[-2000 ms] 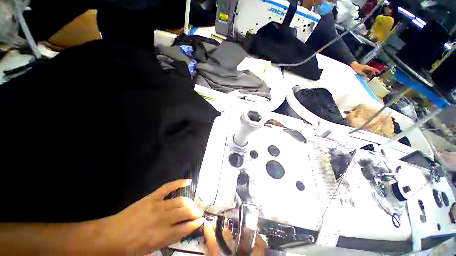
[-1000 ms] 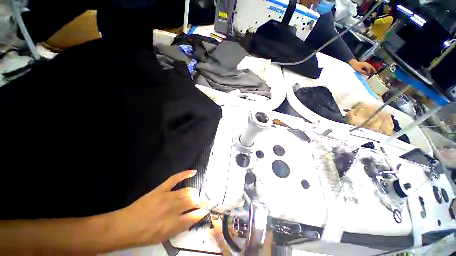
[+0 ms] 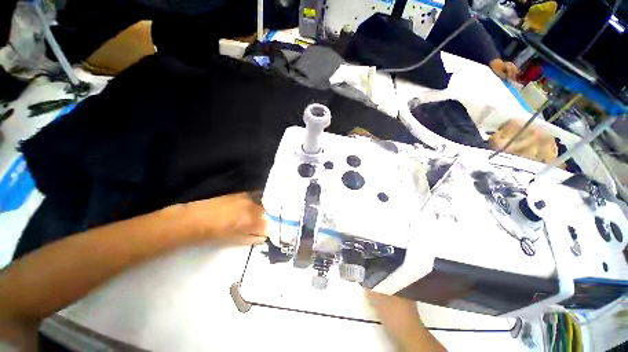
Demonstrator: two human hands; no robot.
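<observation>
The black garment panel (image 3: 186,130) is spread to the left of and behind the white sewing machine head (image 3: 413,199), its frayed edge at the far left. My left hand (image 3: 241,216) lies at the panel's near edge, against the left end of the head; its fingertips are hidden, so its grip cannot be told. The presser foot area (image 3: 279,251) has a small dark scrap or piece beside it. My right hand is hidden under the machine head; only the wrist and forearm (image 3: 399,316) show below it, blurred.
A pale upright post (image 3: 315,127) stands on the head. Behind are grey garment pieces (image 3: 313,65), black cloth (image 3: 392,48) and a white bin (image 3: 413,127) with black and tan cloth. Another person's hand (image 3: 505,69) is at the upper right. Thread stand rods (image 3: 585,148) cross the right side.
The view has shifted, showing more table in front. The panel now reaches behind the head and its left edge shows. My left hand has moved up from the needle area; my right fingers no longer show.
</observation>
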